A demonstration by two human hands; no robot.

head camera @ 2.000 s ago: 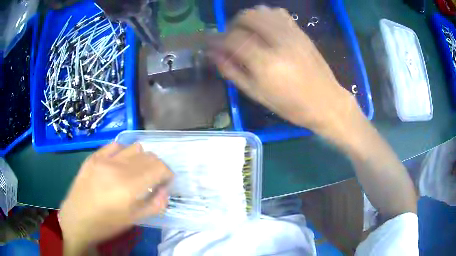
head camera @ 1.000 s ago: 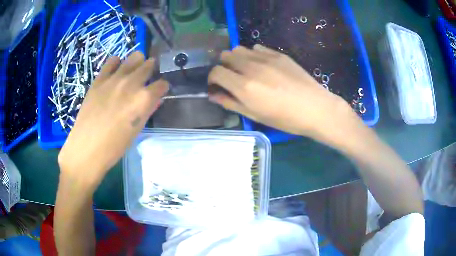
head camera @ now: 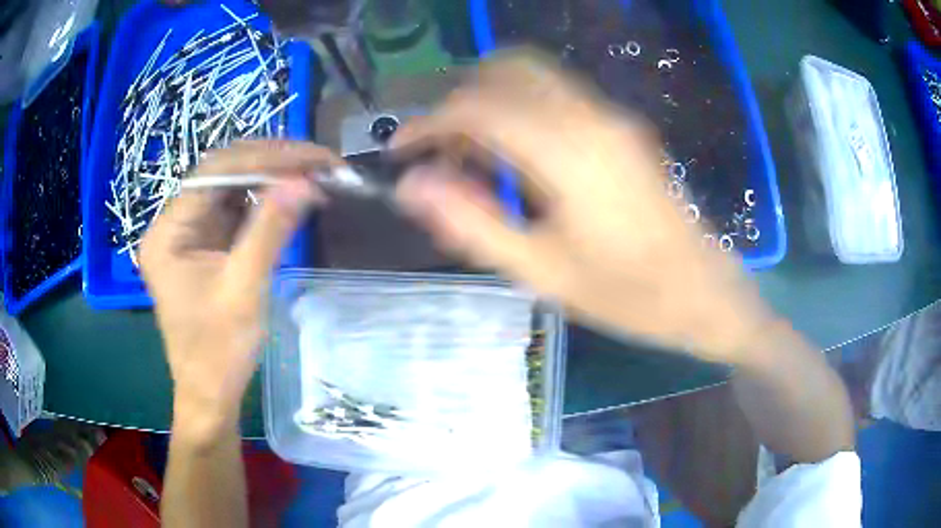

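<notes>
My left hand (head camera: 222, 258) is shut on a white rod part (head camera: 229, 180), held level above the bench between the rod tray and the press. The rod's fitting end points right, towards my right hand. My right hand (head camera: 557, 196) is blurred, with its fingertips close to the fitting end; whether it grips anything is not clear. The silvery press fixture (head camera: 361, 132) with its round dark seat lies just behind the hands, below the dark press ram (head camera: 349, 67). The base plate (head camera: 356, 232) is partly hidden by the hands.
A blue tray of jumbled rods (head camera: 95, 237) is at left, a blue ring tray (head camera: 769, 206) at right. A clear box (head camera: 559, 397) with white contents and some rods is nearest me. A second clear box (head camera: 854, 165) is far right. Another dark-bottomed blue tray (head camera: 12, 248) is far left.
My left hand has moved from beside the press fixture to a raised hold with a white rod now visible. My right hand has turned and risen near the rod's fitting end.
</notes>
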